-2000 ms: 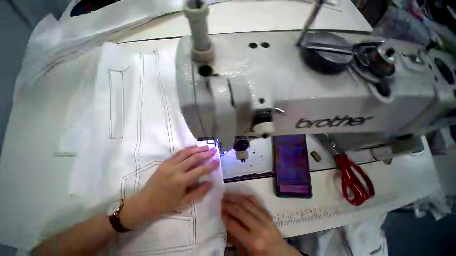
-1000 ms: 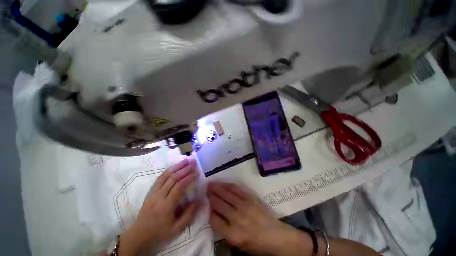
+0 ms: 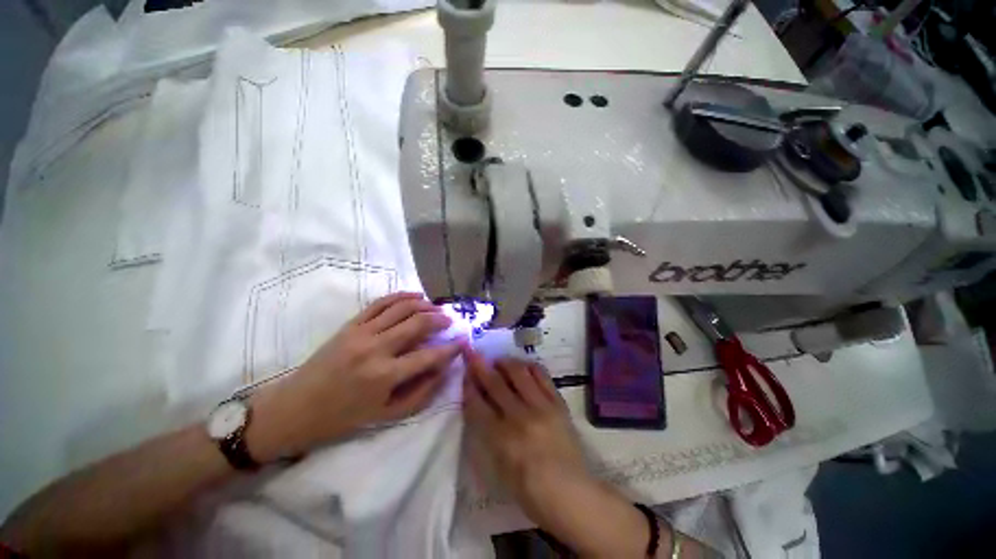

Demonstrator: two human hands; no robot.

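Note:
The white garment piece with dark double topstitching lies left of the needle and runs down toward the wearer. Its right edge is at the lit presser foot of the sewing machine. My left hand rests palm down on the cloth, fingertips just left of the foot. My right hand is at the cloth's right edge, fingertips close below the foot, and seems to pinch that edge. The needle tip is lost in glare.
Right of the needle, a smartphone, a small brown tab and red-handled shears lie on the table. A printed ruler runs near the front edge. More white cloth hangs below the table at the right.
The garment has moved away from the wearer along the machine's left side. My right hand has moved up to the foot. The camera view dipped closer, then moved back.

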